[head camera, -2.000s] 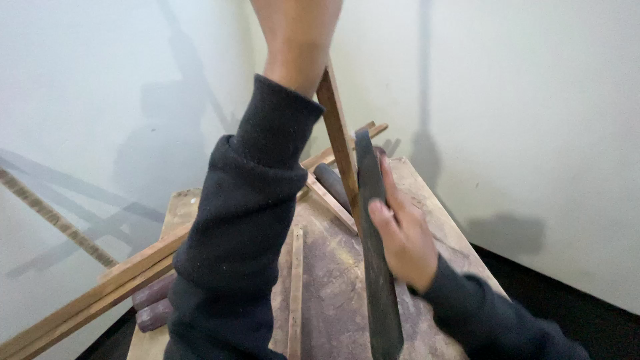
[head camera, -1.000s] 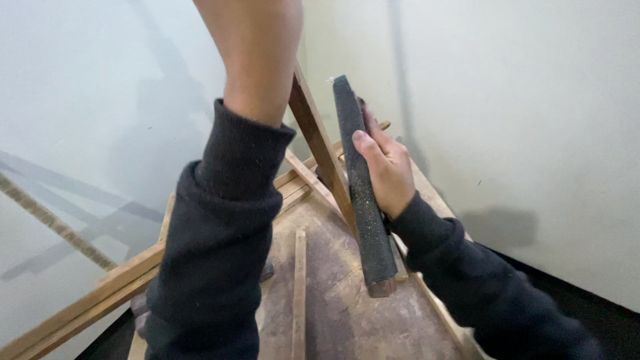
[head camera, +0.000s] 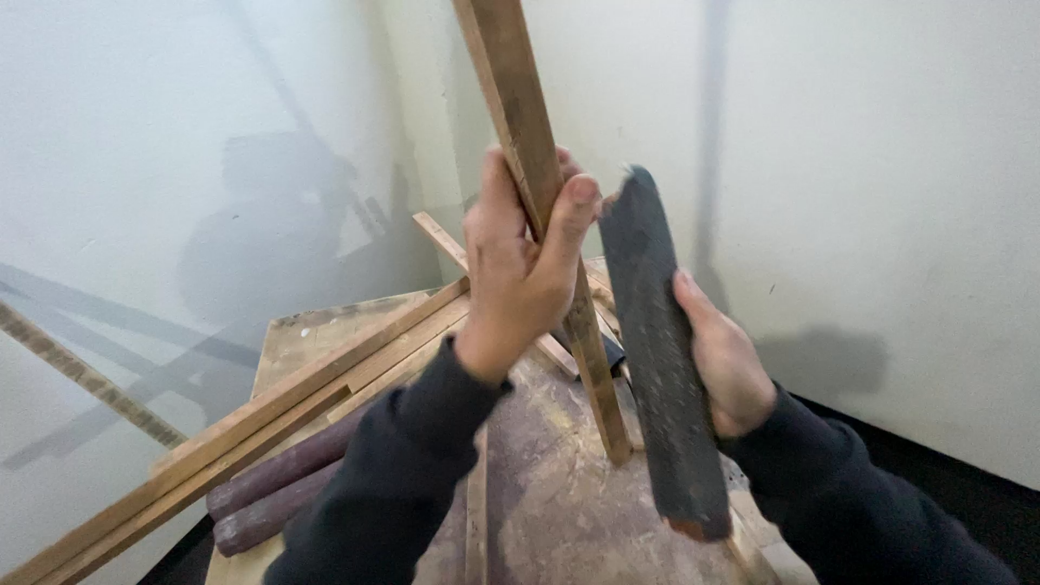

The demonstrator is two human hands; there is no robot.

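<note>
My left hand (head camera: 520,260) is closed around a long, narrow wooden strip (head camera: 520,106), which slants from the top of the view down to the worktable. Its lower end appears to rest on the tabletop (head camera: 561,504). To the right of the strip, my right hand (head camera: 719,357) grips a block wrapped in dark grey abrasive sheet (head camera: 662,349) by its right edge. The block is held nearly upright, a small gap away from the strip's lower part. Reddish material shows at the block's bottom end. The fingers behind the block are mostly hidden.
Long wooden strips (head camera: 317,382) lie across the table's left side and stick out past its edge. Two dark reddish rolls (head camera: 284,471) lie beneath them. Another thin strip (head camera: 477,512) lies near the front. More wood pieces lie behind my hands, and walls (head camera: 853,203) stand close behind the table.
My left hand has come down from the top of the view and now shows whole around the strip. The block was close against the strip; now a gap shows between them.
</note>
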